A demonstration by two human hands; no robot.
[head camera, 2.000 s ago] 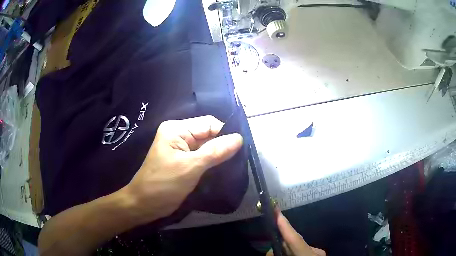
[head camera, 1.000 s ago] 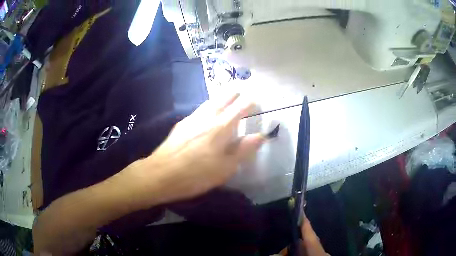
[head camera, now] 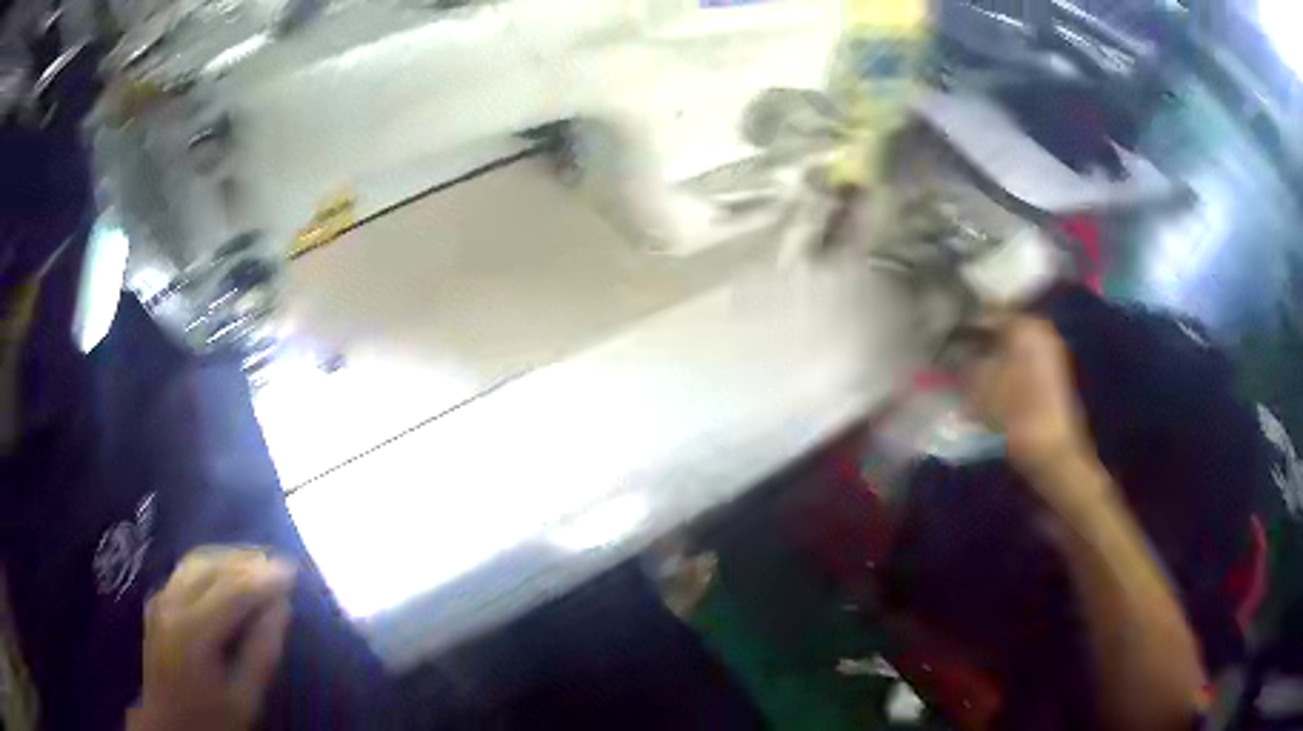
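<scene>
The dark garment panel (head camera: 65, 443) lies at the far left, partly cut off, with its white round logo showing. My left hand (head camera: 217, 621) is at the lower left over the panel, fingers curled; blur hides whether it grips the cloth. My right hand (head camera: 1022, 379) is blurred, reaching past the right end of the white table, by cluttered items. What it holds, if anything, cannot be made out. The shears are not distinguishable.
The sewing machine bed and white table (head camera: 615, 414) slant across the middle. The machine head (head camera: 457, 72) is above. Dark cloth (head camera: 1172, 414) with red edges lies at the right, and a blurred yellow item (head camera: 879, 72) stands at the upper right.
The view has swung right, so the garment shows further left. My right hand has moved far right and up from the table's front edge. My left hand is back over the garment.
</scene>
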